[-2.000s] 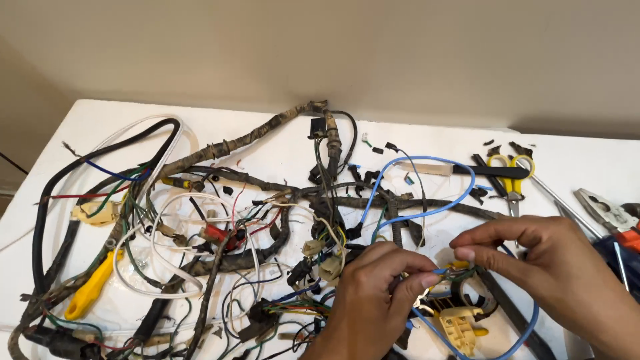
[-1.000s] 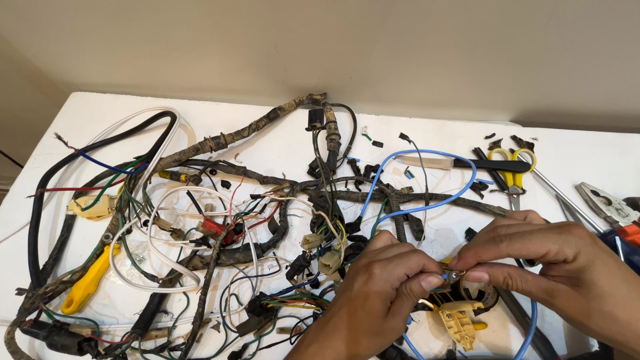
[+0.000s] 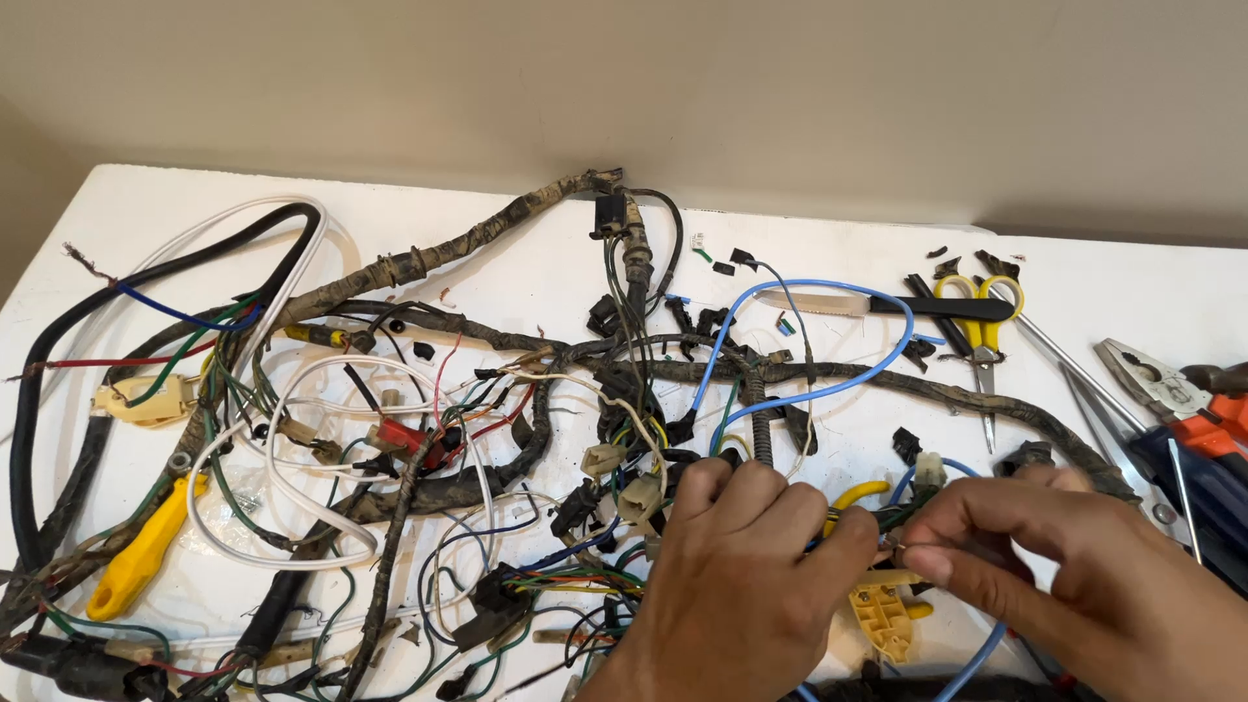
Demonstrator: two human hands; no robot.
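Observation:
My left hand (image 3: 751, 575) and my right hand (image 3: 1033, 575) meet at the lower right, thumbs and forefingers pinching the bare end of a thin wire (image 3: 892, 548) between them. Which wire it belongs to cannot be told. Just below lies a cream plastic housing (image 3: 882, 619) with yellow parts. A blue wire (image 3: 975, 663) runs past under my right hand, and a blue loop (image 3: 814, 285) lies farther back. To the left spreads a taped wiring harness (image 3: 468, 239) with cream connectors (image 3: 641, 497) and many loose wires.
At the right lie yellow-handled scissors (image 3: 985, 336), a black-handled knife (image 3: 936, 307), pliers (image 3: 1155, 380) with orange grips and metal rods. A yellow plastic handle (image 3: 146, 556) lies at the left, near a second cream housing (image 3: 146, 400). Black scraps dot the white table (image 3: 780, 234).
My left hand has turned so that its back and knuckles face up over the pinched wire. Both hands stay close together; the blue wire seen at my left fingertips earlier no longer shows there.

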